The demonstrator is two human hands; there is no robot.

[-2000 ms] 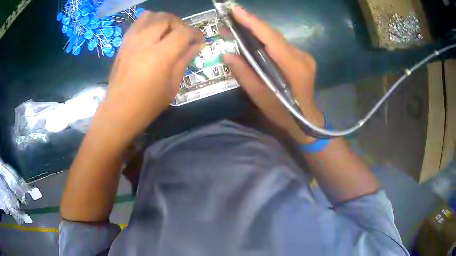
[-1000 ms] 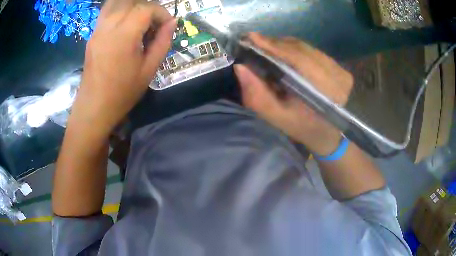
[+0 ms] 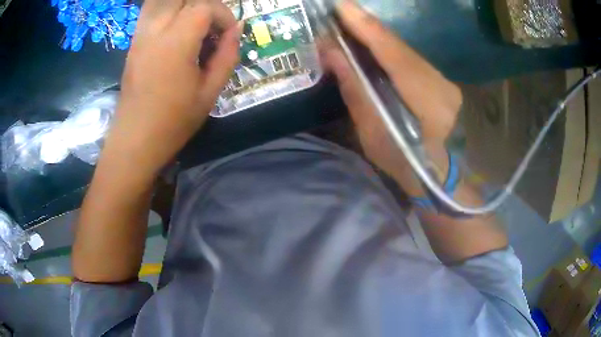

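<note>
The white socket housing (image 3: 263, 96) lies open at the top centre, cut off by the picture's edge. A green circuit board (image 3: 285, 45) with a yellow part sits inside it. My right hand (image 3: 395, 99) is closed around the dark soldering iron (image 3: 389, 99); the iron points up over the housing's right side and its tip is not clear. My left hand (image 3: 178, 72) is at the housing's left side, fingers bent; what its fingertips hold cannot be told. A grey feed tube (image 3: 438, 191) runs along the iron and over my right wrist.
Blue disc parts with wire leads (image 3: 99, 20) lie in a pile at the upper left. A clear plastic bag (image 3: 66, 138) lies on the dark mat (image 3: 46, 66). A cardboard tray of silvery scraps (image 3: 535, 23) is at the upper right. Brown cardboard (image 3: 527, 151) stands at the right.
Since one second ago, my right hand and the iron have swung more upright over the housing's right side. The housing sits slightly further right and higher in the picture. My left hand stays beside it.
</note>
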